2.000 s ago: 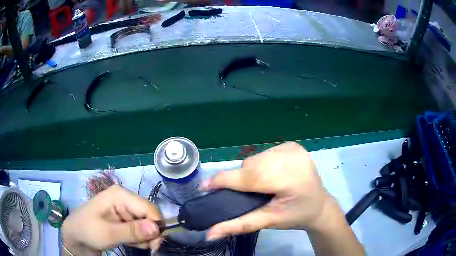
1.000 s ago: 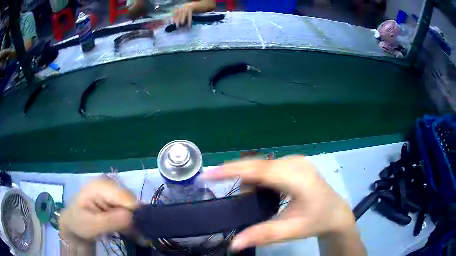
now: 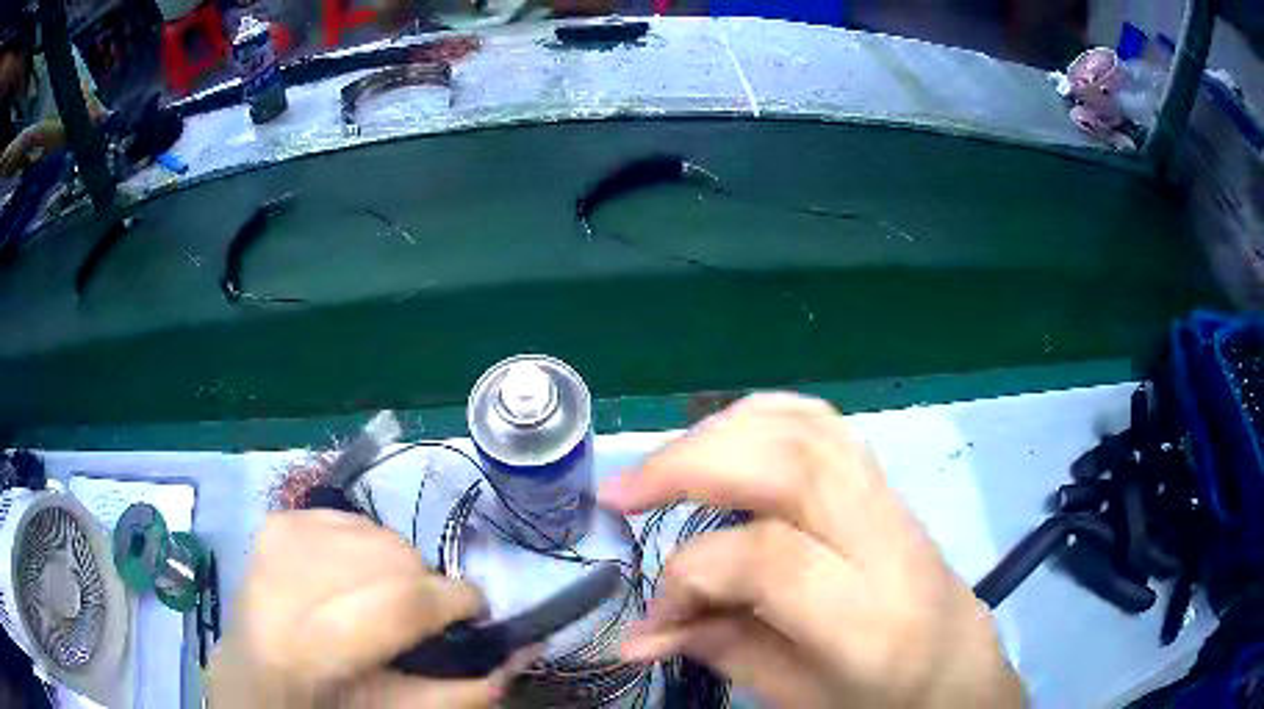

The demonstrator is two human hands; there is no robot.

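Note:
My left hand is closed around a curved black sleeve. One end of the sleeve points right, and a flat silvery metal end sticks out above the hand. My right hand is open beside the sleeve's right end, thumb and fingers apart; its fingertips are blurred and do not clearly touch the sleeve. Thin black wire loops behind the hands. A can with a silver domed top stands behind them, with curved metal bands around its base.
Green belt with black assemblies and trailing wires lies beyond the bench. Black sleeves are heaped at right beside a blue bin. A white fan and green spool stand at left. Frayed copper ends lie behind my left hand.
The sleeve, earlier stretched between both hands, is now tilted in my left hand with its metal end showing upward. My right hand has let go. The other person's hand across the belt is gone.

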